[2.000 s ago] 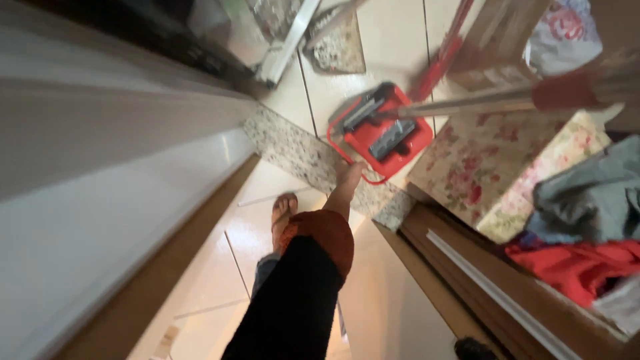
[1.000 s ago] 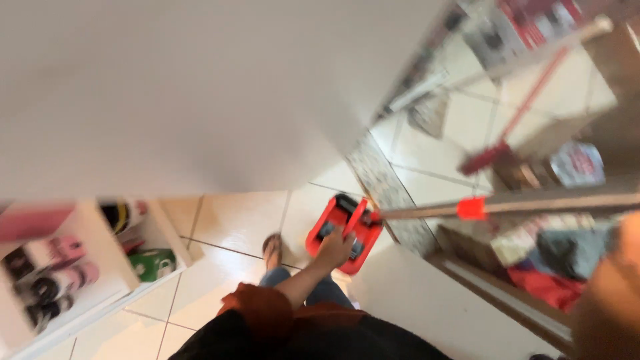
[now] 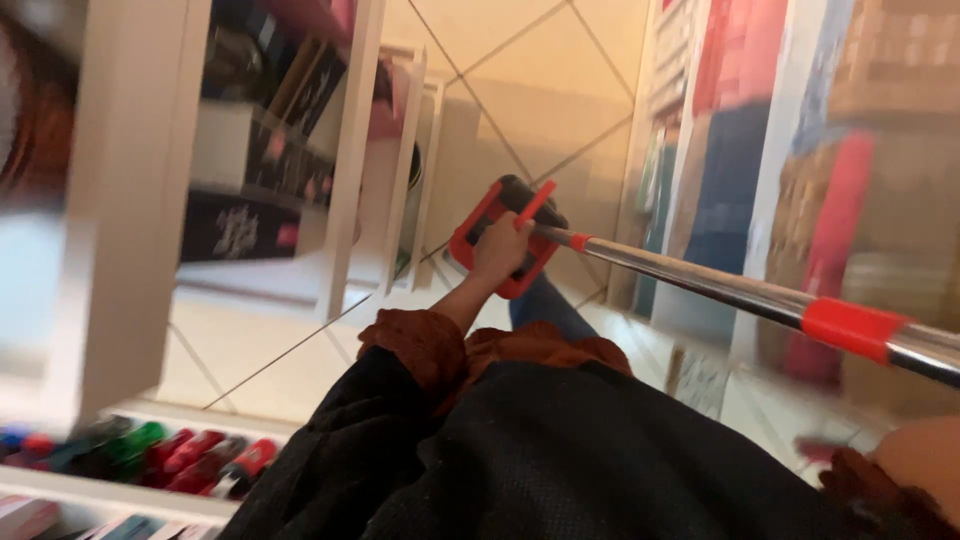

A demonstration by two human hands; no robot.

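Note:
Low in front of my body, my left hand (image 3: 504, 241) grips the red handle of a small red bucket (image 3: 461, 238) with dark parts inside it. A metal pole (image 3: 697, 283) with red collars runs from the bucket out past the right edge; what its lower end joins is hidden. At the lower right edge shows a blurred part of my right forearm beside its brown cuff, while the right hand is outside the picture.
White shelving (image 3: 352, 150) with boxes stands on the left, and a shelf of colourful bottles (image 3: 187, 454) is at the lower left. Blurred shelves with folded cloth (image 3: 724, 180) line the right side. Light tiles (image 3: 517, 60) cover the floor.
The view has turned strongly from the doorway to the shelves. My left hand was near the red bucket two seconds ago; one second ago it was at the handle, where it stays.

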